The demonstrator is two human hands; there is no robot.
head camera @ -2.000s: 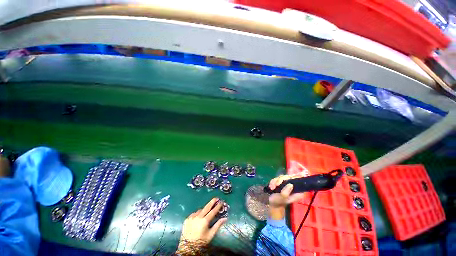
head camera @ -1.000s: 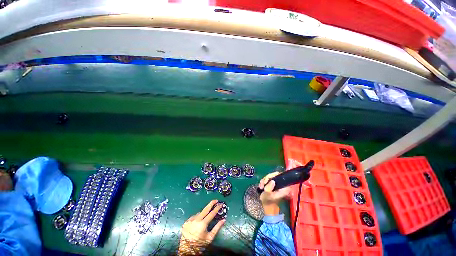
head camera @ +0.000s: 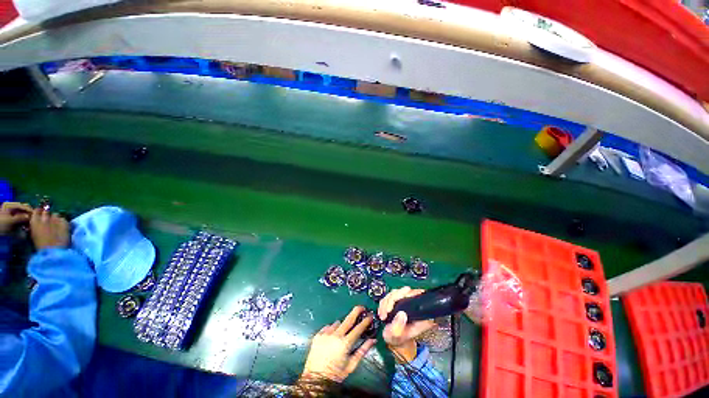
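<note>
My left hand (head camera: 336, 349) holds a round dark unit (head camera: 371, 322) down on the green bench between thumb and fingers. My right hand (head camera: 404, 319) grips a black electric screwdriver (head camera: 432, 301), tilted, its front end at the round unit; the exact contact is too small to tell. Its cord hangs down on the right. A round patch of tiny screws (head camera: 441, 336) lies partly hidden behind my right hand. A cluster of several round units (head camera: 376, 264) lies just beyond my hands. Loose silver pieces (head camera: 263, 312) are scattered to the left.
A red tray (head camera: 519, 311) with a crumpled clear bag stands right, another red tray (head camera: 668, 334) beyond. A ribbed block of metal parts (head camera: 185, 291) lies left, near a blue cap (head camera: 113, 249) and a neighbour's hands (head camera: 37, 225). The conveyor (head camera: 295, 214) carries spaced units. A white shelf beam crosses above.
My right hand has brought the screwdriver left and down from beside the screw patch to the unit in my left hand. The view has shifted, and the neighbour's hands now show at left.
</note>
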